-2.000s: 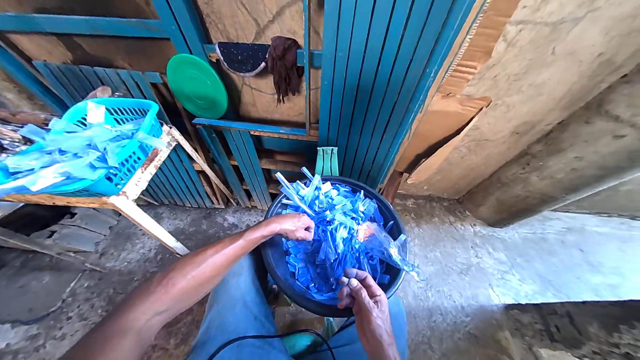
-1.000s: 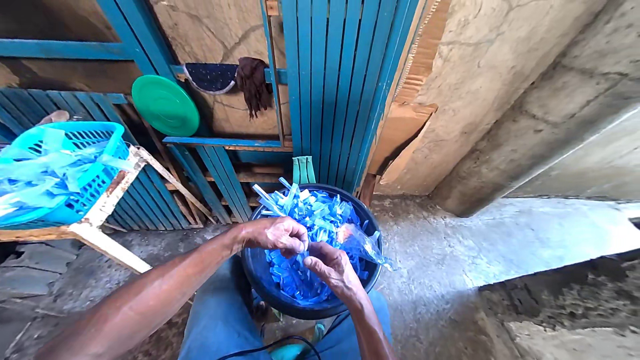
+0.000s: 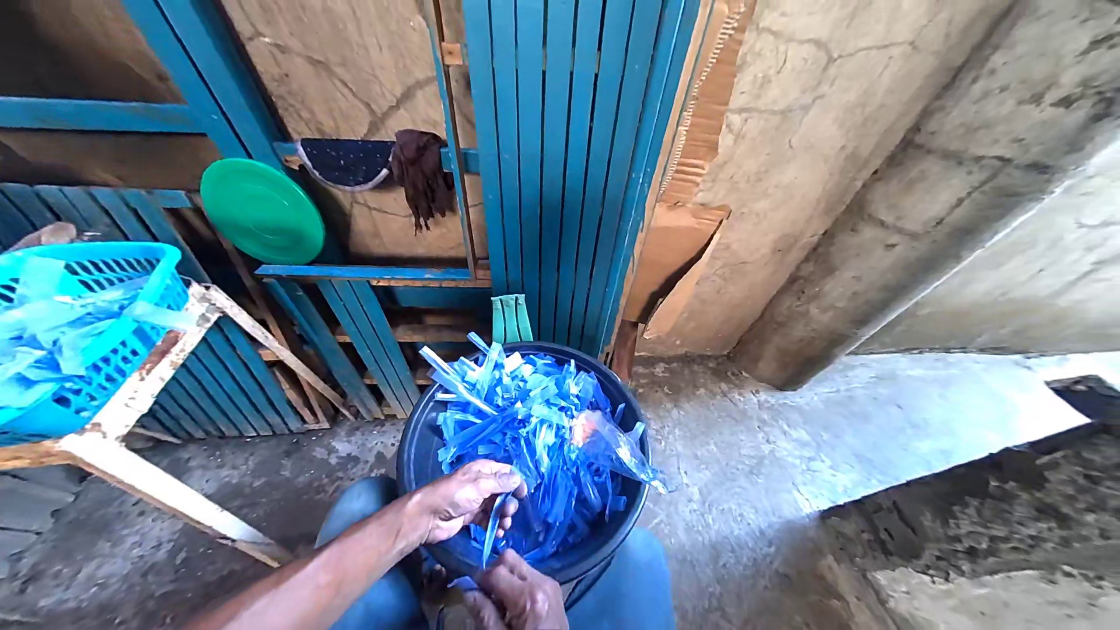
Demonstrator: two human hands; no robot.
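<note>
Blue plastic strips fill a dark round tub standing between the person's knees. My left hand is over the tub's near left side, its fingers closed on a thin blue plastic strip that hangs downward. Just below it, at the tub's near rim, my right hand is curled near the strip's lower end; a bit of blue plastic shows beside its fingers. Whether it grips the strip cannot be made out. A clear plastic bag with something orange inside lies on the strips at the right.
At left, a turquoise plastic basket of blue plastic pieces rests on a rusty white metal-framed stand. Behind the tub are blue slatted wooden panels, a green plastic lid or plate and hanging cloths. A concrete ledge is at right.
Both hands have moved toward the tub's near edge. A second ago they were together over the strips; before that they were apart. The blue strip now shows between them.
</note>
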